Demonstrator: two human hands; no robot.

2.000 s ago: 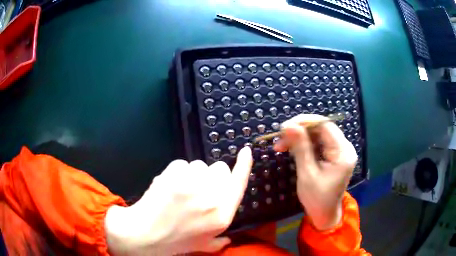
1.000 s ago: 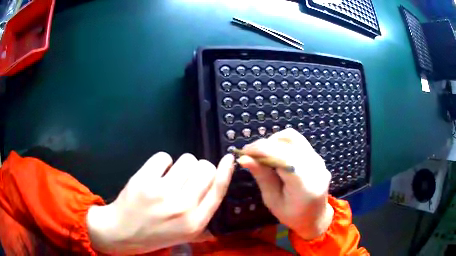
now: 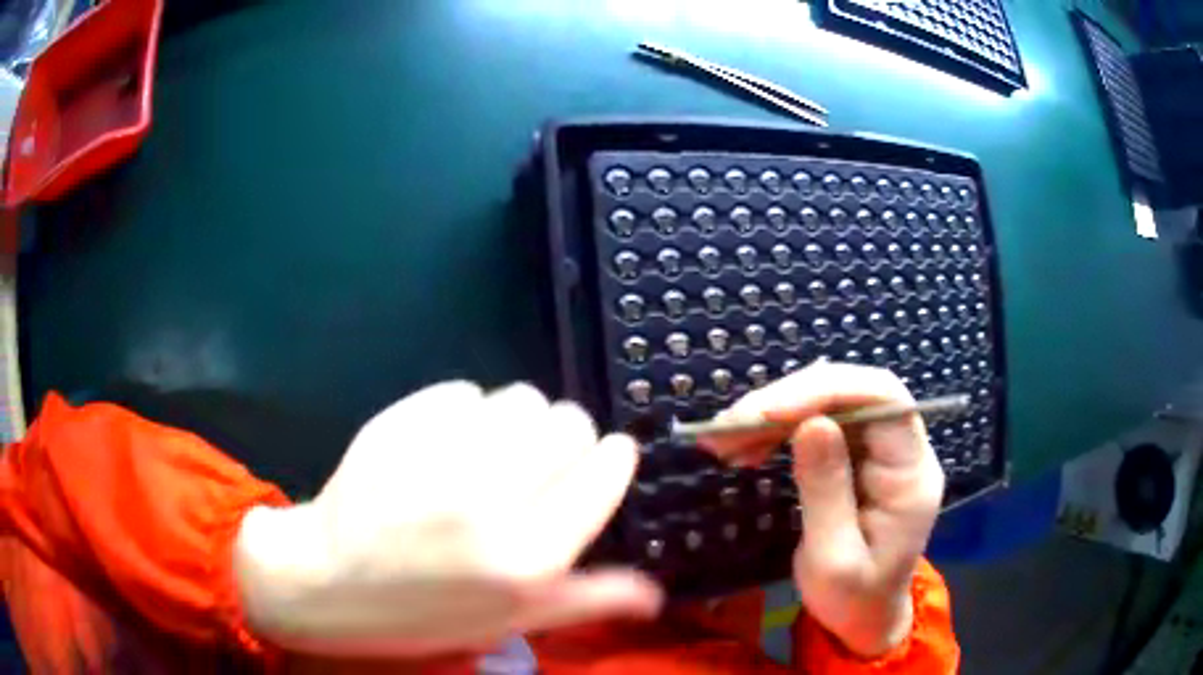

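A black pocketed tray (image 3: pixel 570 264) lies in front of me, with small shiny round parts (image 3: pixel 672 303) in rows of pockets. My right hand (image 3: pixel 844 488) holds a thin tan rod (image 3: pixel 884 413) over the tray's lower middle, its tip pointing left. My left hand (image 3: pixel 449 521) is slightly blurred over the tray's lower left edge, thumb stretched out to the right, other fingers curled. I cannot tell whether it holds a small part. The hands hide some lower pockets.
Silver tweezers (image 3: pixel 734 82) lie beyond the tray on the green mat (image 3: pixel 330 237). A red bin (image 3: pixel 90 99) is at the upper left. More black trays stand at the upper right (image 3: pixel 930 33) and far right (image 3: pixel 1119 106). A white box with a fan (image 3: pixel 1135 485) is at the lower right.
The view has shifted, so the tray sits further right. The rod tip moved left to a row's end, and has now drawn back right. My left index finger has curled back and its thumb shows.
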